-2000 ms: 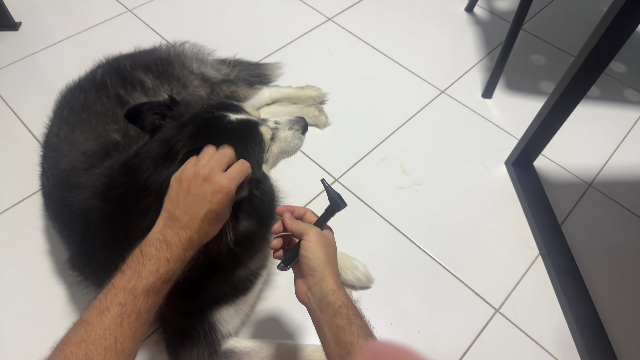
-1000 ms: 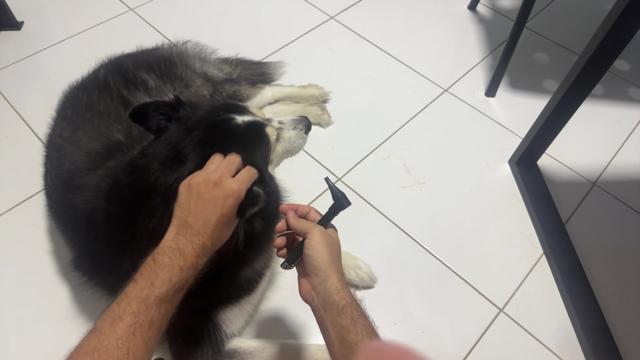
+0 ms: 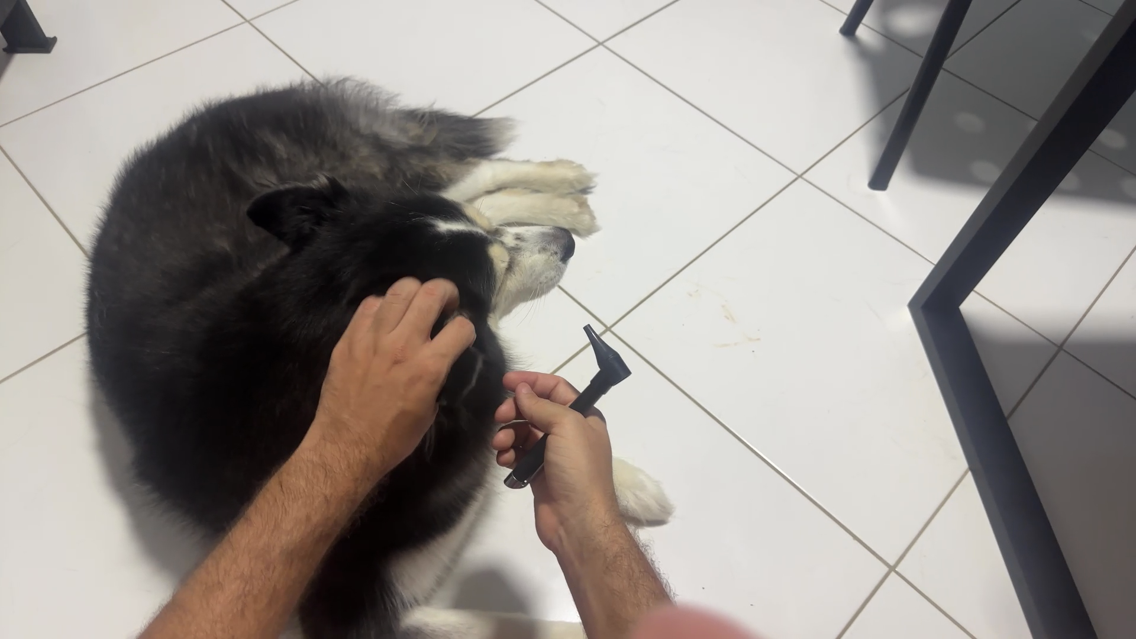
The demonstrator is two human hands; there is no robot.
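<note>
A black, grey and white dog (image 3: 204, 311) lies curled on the tiled floor, its muzzle pointing right. My left hand (image 3: 395, 368) rests on the side of its head with bent fingers, by the ear nearer to me; the fingertips are partly hidden, and they appear to pinch that ear or its fur. Just right of the dog's neck, my right hand (image 3: 564, 444) holds a black otoscope (image 3: 587, 397) across the palm. Its cone-shaped tip points up, away from the dog's ear. The dog's other ear (image 3: 297, 213) stands up, untouched.
White floor tiles (image 3: 763, 355) with thin grout lines lie around the dog, with faint brownish marks right of the muzzle. A dark metal frame (image 3: 994, 426) stands at the right, with dark furniture legs (image 3: 919, 98) behind it. Another dark foot (image 3: 25, 31) shows at the top left.
</note>
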